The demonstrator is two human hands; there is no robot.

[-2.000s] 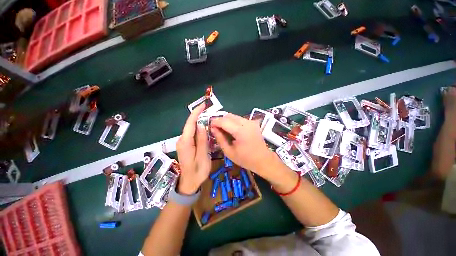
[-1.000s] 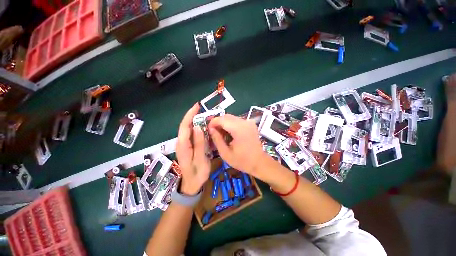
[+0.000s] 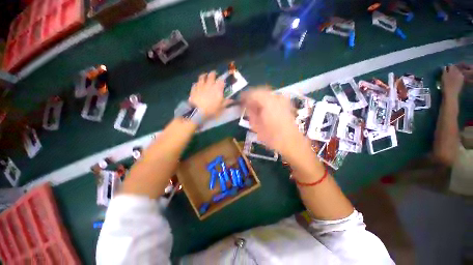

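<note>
My left hand is palm down over the belt. Its fingers are beside a white housing with an orange part at its top; I cannot tell whether it grips it. My right hand is blurred, at the left edge of the piled housings; its fingertips and anything in them are unclear. The tan parts box sits between my forearms, with blue cylinders in its lower right part.
A red compartment tray is at lower left, another at far left. My left sleeve partly covers the left group of housings. Spaced units lie on the green belt. Another person's arm is at right.
My hands have moved apart and up, off the housing they held together above the box. The box shows more fully. A bright blue-white glare has appeared on the far belt.
</note>
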